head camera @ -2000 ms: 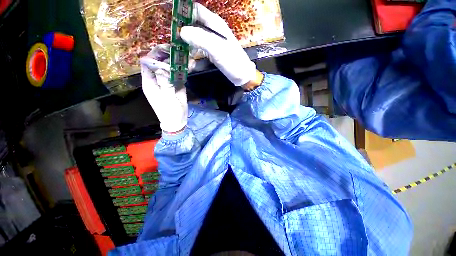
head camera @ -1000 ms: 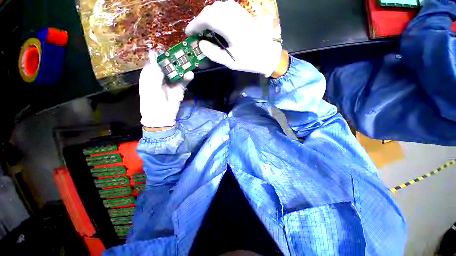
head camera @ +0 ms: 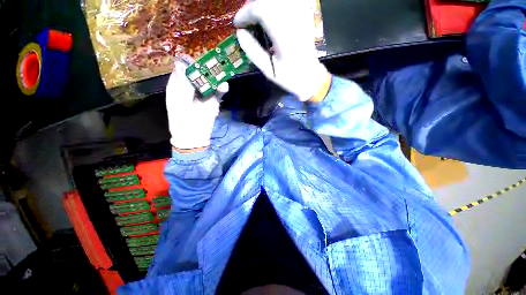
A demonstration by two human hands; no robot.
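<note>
A green circuit board (head camera: 216,70) with rows of silvery pads is held tilted over the near edge of the film-covered pad (head camera: 109,63). My left hand (head camera: 193,109), in a white glove, grips the board's lower left end between thumb and fingers. My right hand (head camera: 285,49), in a white glove, is at the board's upper right end and holds a thin dark tool (head camera: 270,55), partly hidden by the fingers. The tool's tip is not clear. Reddish-brown crumbs (head camera: 167,29) lie on the pad behind the board.
A blue tape dispenser (head camera: 49,63) stands left of the pad. A black tray with red liner (head camera: 153,178) and rows of green boards is low at left. A red tray (head camera: 450,20) is at upper right. A neighbour's blue sleeve (head camera: 444,109) is at right.
The board has turned from upright to slanted, its pads now facing up. My right hand has moved right and up from the board's middle to its upper right end.
</note>
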